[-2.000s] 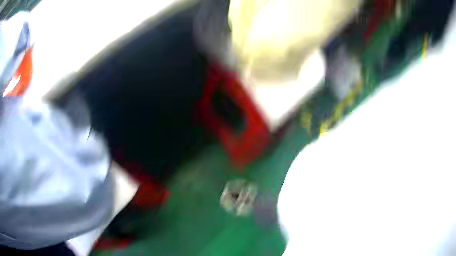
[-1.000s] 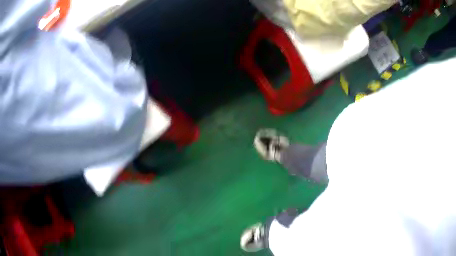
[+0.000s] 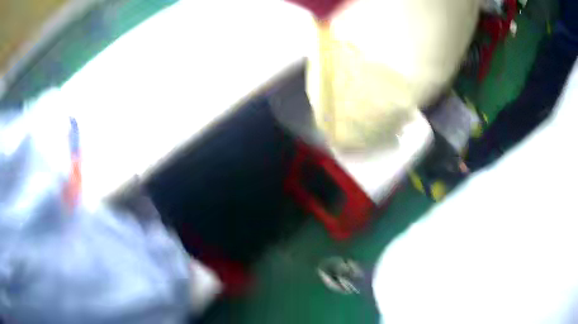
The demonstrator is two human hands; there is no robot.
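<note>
Neither of my hands shows. My white smock (image 3: 481, 234) fills the right side, overexposed. One shoe (image 3: 341, 274) of mine shows blurred beside its edge on the green floor (image 3: 285, 304). Nearest in front are two seated people: one in light blue clothing (image 3: 95, 259) at the left with an orange-red patch, and one in pale yellow clothing (image 3: 367, 95) at the top centre. The person in yellow sits on a red plastic stool (image 3: 333, 193) with a white cover (image 3: 380, 174).
A long, bright white table surface (image 3: 190, 69) runs diagonally at the upper left, with dark space below it. Another red stool part (image 3: 231, 275) is at the lower left. A person's dark-clothed leg (image 3: 526, 107), a pale sheet (image 3: 455, 120) and yellow floor marks (image 3: 437, 190) are at the right.
The view has shifted, so the stools, the people and my shoe sit lower. More of the table and the dark-clothed leg shows. My second shoe is out of view. The picture is blurrier.
</note>
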